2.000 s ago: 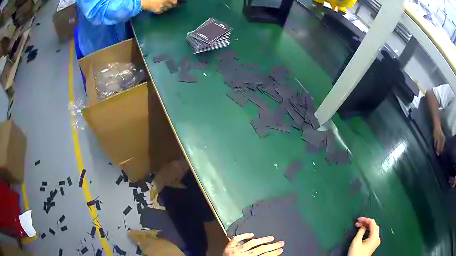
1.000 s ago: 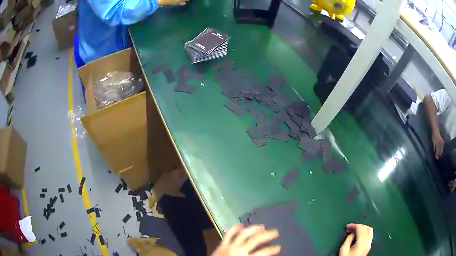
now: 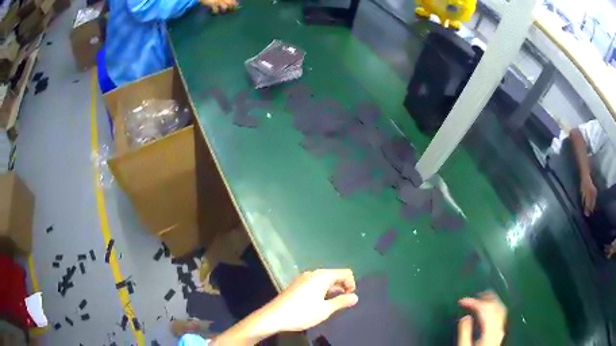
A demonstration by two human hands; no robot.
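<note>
A flat dark grey-black blank lies on the green bench at the bottom of the view, cut off by the lower edge. My left hand is over its left side, fingers curled with a gap between thumb and forefinger, and nothing shows in it. My right hand is to the right of the blank, blurred and partly cut off, fingers bent and apart, with nothing seen in it.
Loose black waste chips lie across the bench. A shiny stack of cards is farther back. A pale post rises at right. A carton stands left of the bench. A person in a blue smock is at upper left; another person's arm is at right.
My left hand has moved up, its fingers curling and more of the forearm showing. My right hand has risen slightly and its fingers are more spread. The neighbouring person's hand has moved left.
</note>
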